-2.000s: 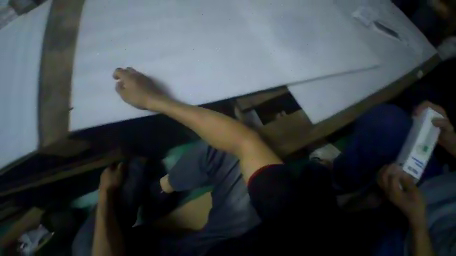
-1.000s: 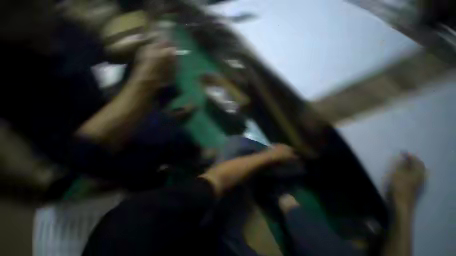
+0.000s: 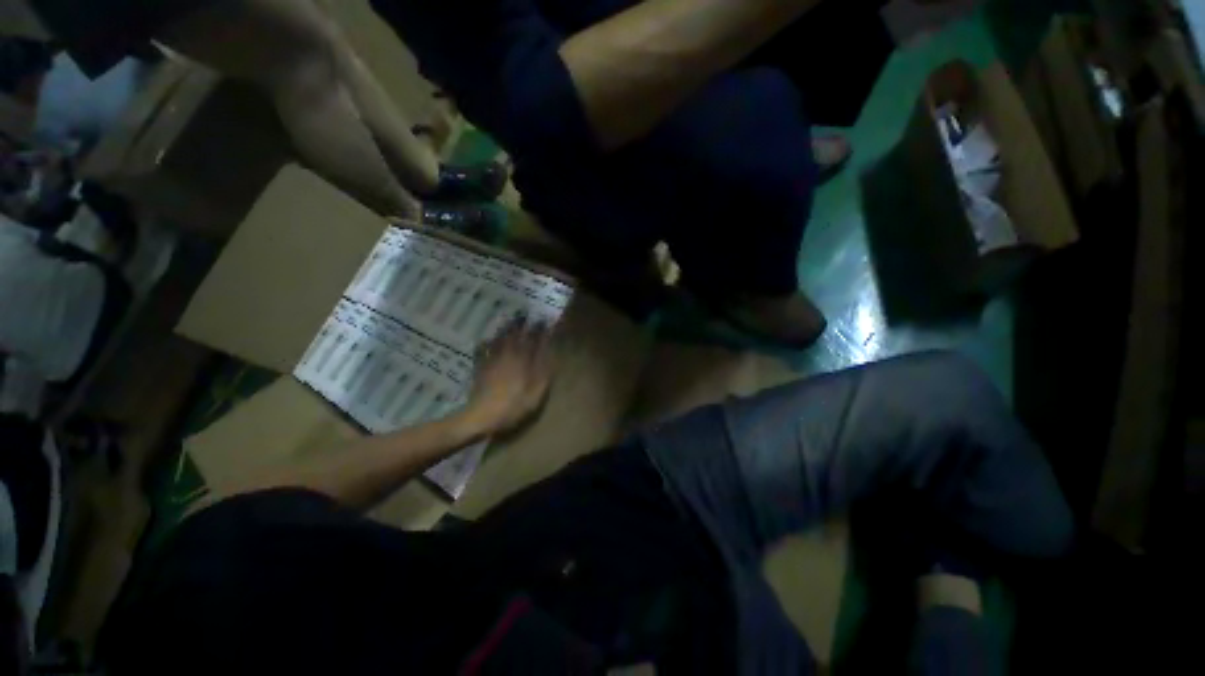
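My left hand [image 3: 513, 380] reaches over the right part of white product boxes [image 3: 397, 357] packed in two neat rows in an open brown shipping carton [image 3: 271, 271]. Its fingers look spread over the box ends and nothing shows in them. The image is dim and slightly blurred, so it is hard to tell how firmly the fingers touch the boxes. My right hand is not in view.
Another person's dark-clothed leg [image 3: 714, 185] and shoe stand beyond the carton. A narrow brown scrap box [image 3: 1031, 172] with loose white pieces is on the green floor at upper right. A brown carton [image 3: 185, 139] stands at upper left.
The view has swung left, from the foam-covered table to the carton on the floor. My left hand has moved from near my knee to the boxes. My right hand has left the view.
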